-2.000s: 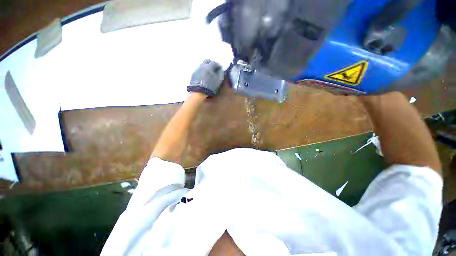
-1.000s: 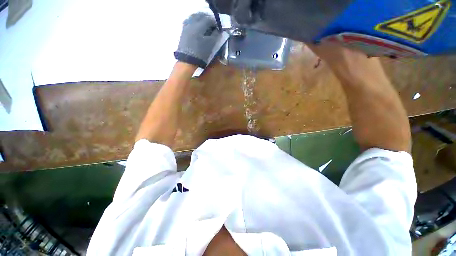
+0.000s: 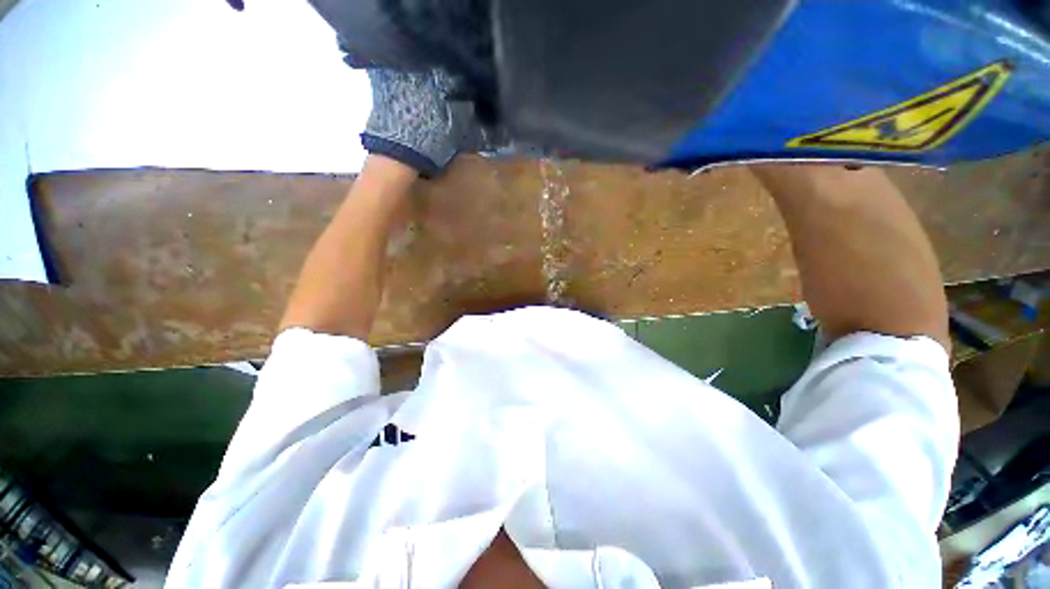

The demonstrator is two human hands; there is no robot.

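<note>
The cutting machine (image 3: 645, 69), with its black and blue motor body and yellow warning triangle, fills the top middle and right. It hides its base plate and knife. My left hand (image 3: 412, 115), in a grey mesh glove with a dark cuff, is at the machine's left side, over the edge of the lay. Its fingers are hidden behind the machine. My right hand is hidden behind the motor body; only the bare forearm shows below it. The white marker paper (image 3: 173, 92) tops the lay at upper left, with a thin dark fabric edge.
The worn brown table (image 3: 207, 253) runs across the middle, with a line of small scraps on it. Green floor shows below, with white paper slivers. A brown open carton (image 3: 993, 380) is at the far right.
The machine's motor body has come to cover the base plate, which showed before. My left hand has moved left in view and is now partly covered. The lay has shifted left in view.
</note>
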